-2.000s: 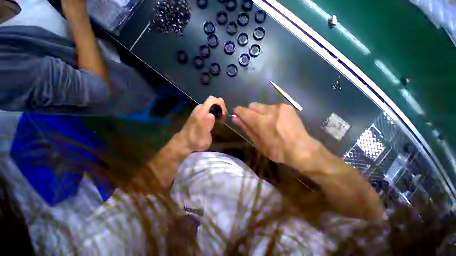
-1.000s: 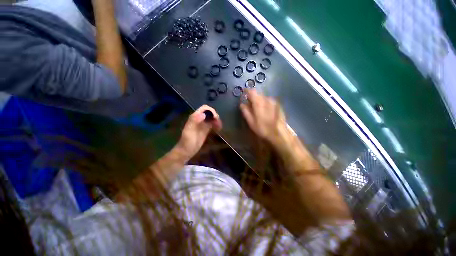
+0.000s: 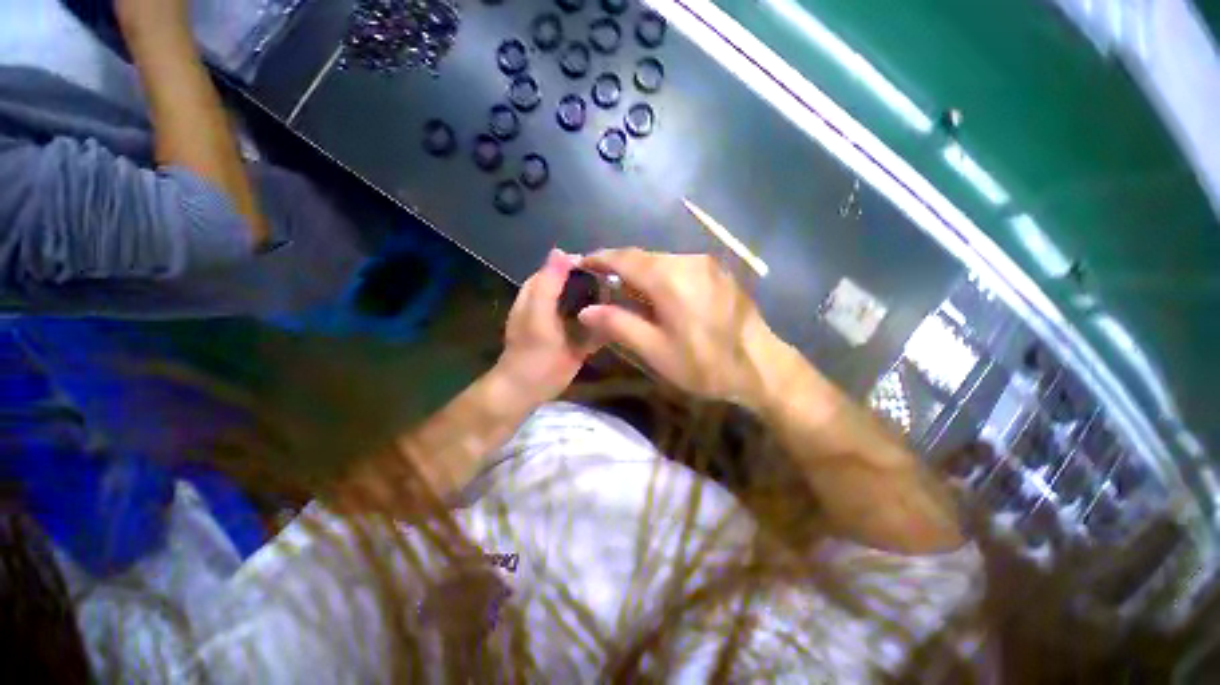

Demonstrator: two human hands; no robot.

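Note:
A dark round part, like a black ring part (image 3: 578, 293), is held in front of me at the bench's near edge. My left hand (image 3: 538, 335) grips it from the left. My right hand (image 3: 696, 321) is at its right side, thumb and bent fingers against it. A small silvery spot shows between the right fingers; I cannot tell whether it is a tool. Several loose black rings (image 3: 571, 113) lie spread on the dark bench (image 3: 401, 174). Silvery-white tweezers (image 3: 724, 237) lie right of them.
A glittering heap of small parts (image 3: 401, 34) lies at upper left. A whitish patch (image 3: 852, 311) and silvery trays (image 3: 943, 351) are at right. A pale rail (image 3: 830, 127) borders the green surface (image 3: 1070, 161). A person's arm (image 3: 194, 121) is at left, above blue material (image 3: 80, 455).
My right hand reached to the loose rings, then came back to the part in my left hand. The nearest loose ring there is gone from the bench. The view has shifted.

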